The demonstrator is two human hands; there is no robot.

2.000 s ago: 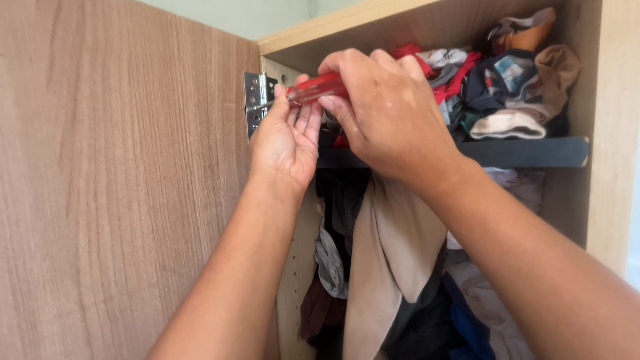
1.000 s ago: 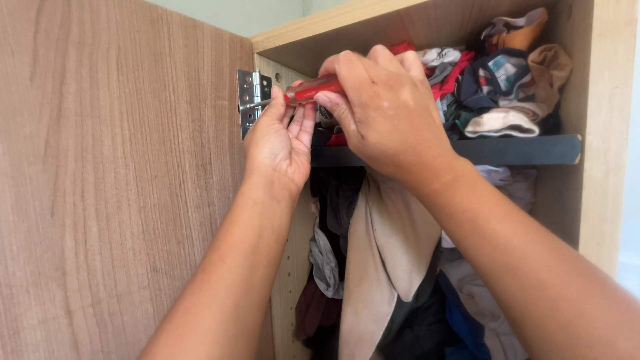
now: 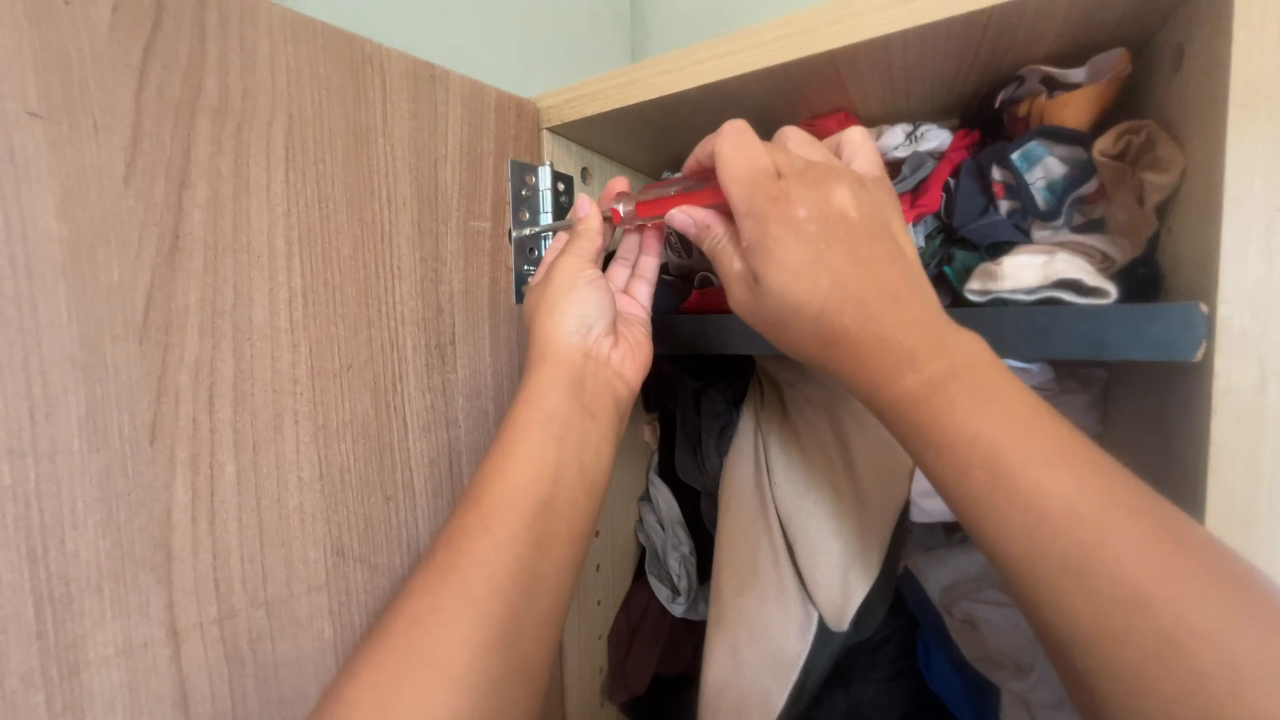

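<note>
My right hand (image 3: 815, 235) grips the red, partly clear handle of a screwdriver (image 3: 668, 200). Its thin metal shaft points left, and the tip meets the door-side leaf of a metal butt hinge (image 3: 530, 215). My left hand (image 3: 595, 290) is palm up beneath the shaft, with thumb and forefinger pinched around it near the handle. The hinge joins the wooden door (image 3: 270, 360) to the cabinet's side panel; my left fingers hide part of its lower right portion. Whether a screw sits under the tip cannot be made out.
The open door fills the left side. Rolled and crumpled clothes (image 3: 1040, 200) lie on a shelf with a dark front edge (image 3: 1090, 332). Below it, beige cloth (image 3: 800, 500) and other garments hang or lie bunched. The cabinet's right side panel (image 3: 1245, 300) stands beyond.
</note>
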